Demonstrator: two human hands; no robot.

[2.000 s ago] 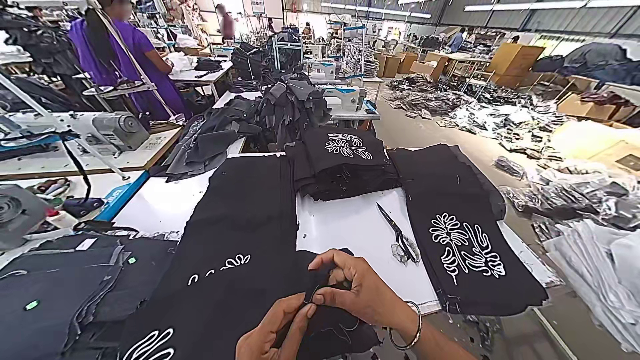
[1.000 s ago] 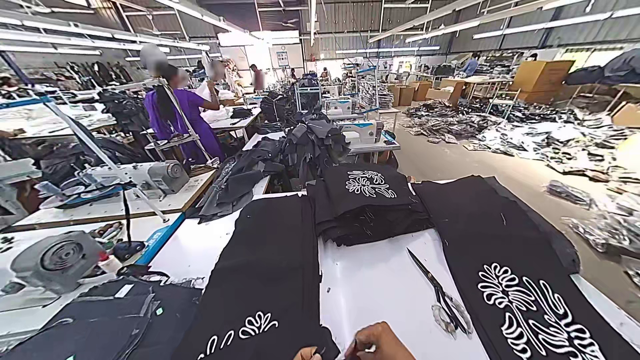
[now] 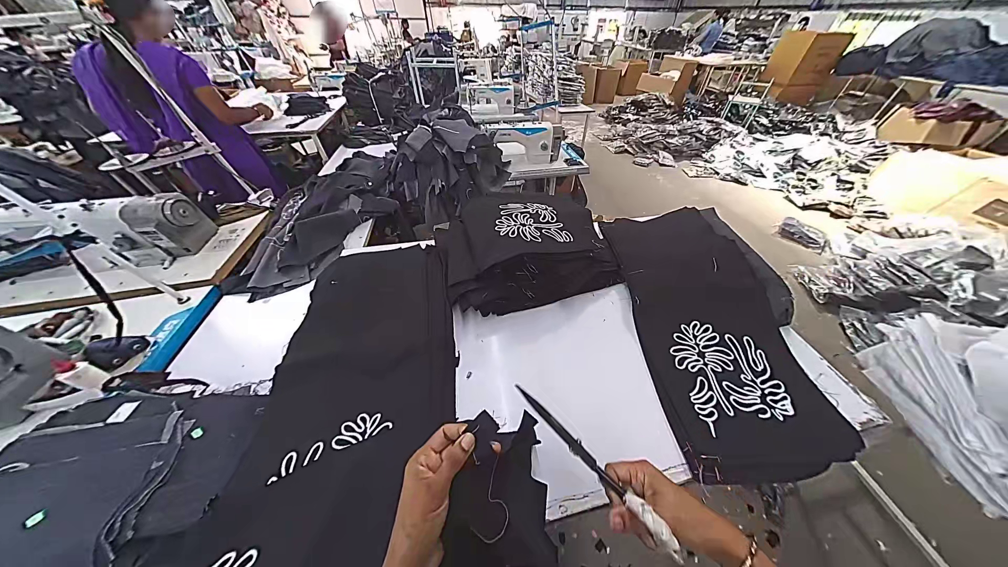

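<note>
My left hand (image 3: pixel 429 488) pinches the edge of a small black fabric piece (image 3: pixel 504 504), from which a loose thread hangs. In my right hand (image 3: pixel 669 504) is a pair of scissors (image 3: pixel 575 445) with wrapped handles, its blades pointing up and left above the white tabletop (image 3: pixel 543 354). Left of my hands lies a long stack of black fabric panels (image 3: pixel 370 339) with white looped embroidery. Another embroidered black stack (image 3: pixel 709 276) lies to the right, and a folded black pile (image 3: pixel 535 244) sits between them at the back.
Dark gray cut pieces (image 3: pixel 71 465) lie at the lower left, near a sewing machine (image 3: pixel 157 224). Gray scraps (image 3: pixel 441 157) are heaped behind the table. A person in purple (image 3: pixel 173 102) stands at the back left. Packed garments (image 3: pixel 906 268) cover the floor at right.
The scissors lay on the white tabletop in both earlier frames and are now lifted in my right hand. Both hands were together at the fabric two seconds ago and are now apart.
</note>
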